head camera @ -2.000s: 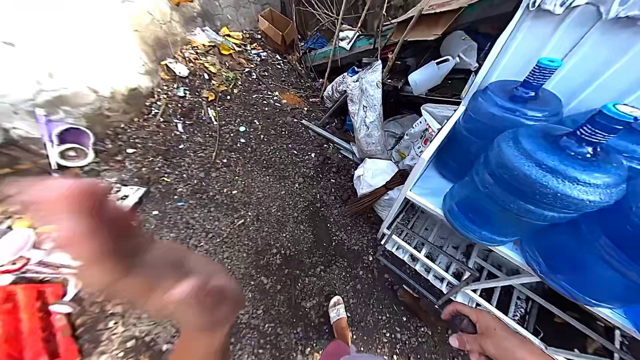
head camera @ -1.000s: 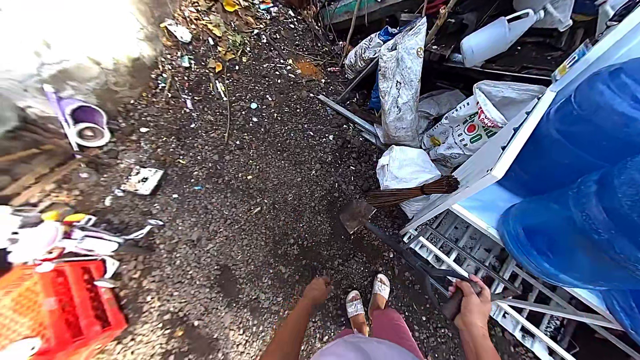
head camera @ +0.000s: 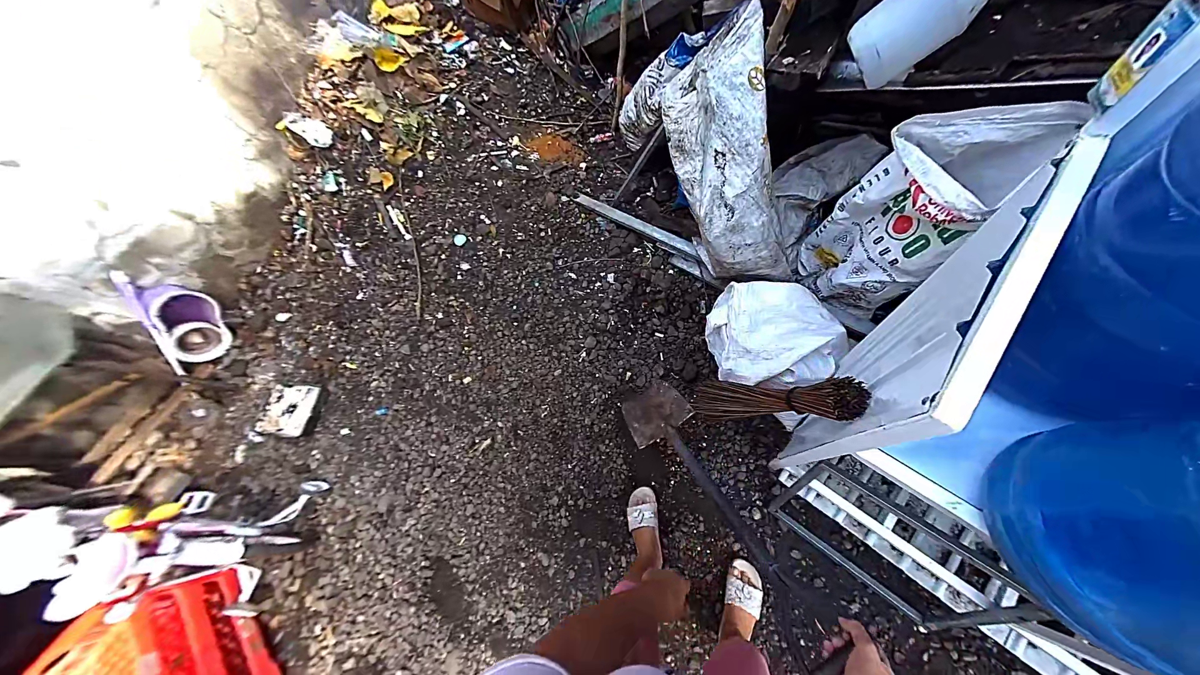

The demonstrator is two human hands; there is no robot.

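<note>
A shovel with a square rusty blade (head camera: 656, 413) reaches from the ground beside a stick broom down to the lower edge of the view. My right hand (head camera: 858, 649) is closed around its dark handle end, partly cut off by the frame. Over my legs, my left hand (head camera: 664, 594) hangs with its fingers curled; whether they are fully closed cannot be told, and no object shows in it. The bound stick broom (head camera: 783, 398) lies against a white sack (head camera: 776, 333), just right of the blade.
A white rack (head camera: 947, 375) with blue water jugs (head camera: 1087, 525) stands close on the right. Beyond are stuffed sacks (head camera: 727, 141) and a metal bar (head camera: 637, 225). On the left lie a purple pipe-like object (head camera: 190, 323), wood scraps, utensils and a red crate (head camera: 192, 628). Litter lies along the wall.
The left hand, raised at the left two seconds ago, is now low over my legs. The right hand, first near the rack with a dark grip end, now holds the shovel lower down.
</note>
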